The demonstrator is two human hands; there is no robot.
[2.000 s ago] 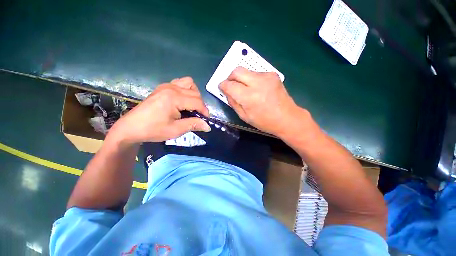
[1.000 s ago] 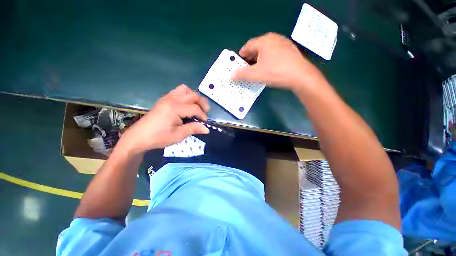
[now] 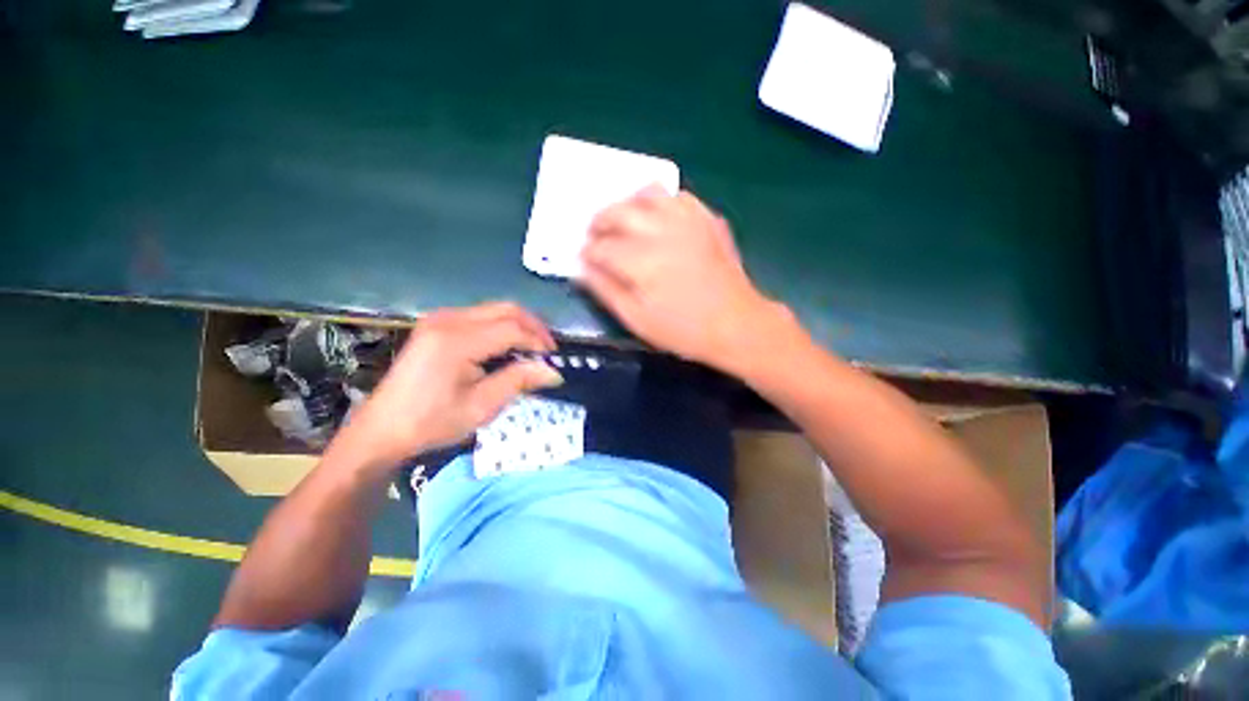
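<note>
A white cover [image 3: 582, 192] lies on the bench in front of me, its face washed out bright, with a tiny dark mark at its near left corner. My right hand [image 3: 658, 260] is blurred over the cover's near right part, fingers bent; its fingertips are hidden. My left hand [image 3: 459, 370] pinches the black sheet of feet [image 3: 616, 384] at the bench edge; white gaps show in a row beside the thumb. The printed release liner [image 3: 532, 436] hangs below that hand over my lap.
Another white cover [image 3: 827, 75] lies at the back right. Several white plates [image 3: 185, 14] are piled at the far left. An open carton [image 3: 260, 473] with crumpled waste is below left. A carton [image 3: 788, 520] with white plates is below right. A blue-clad person [image 3: 1164, 534] is at the right.
The cover has turned and shifted left; its three black feet seen a second ago no longer show. My right hand has come back from its far edge to its near right side. My left hand still holds the sheet.
</note>
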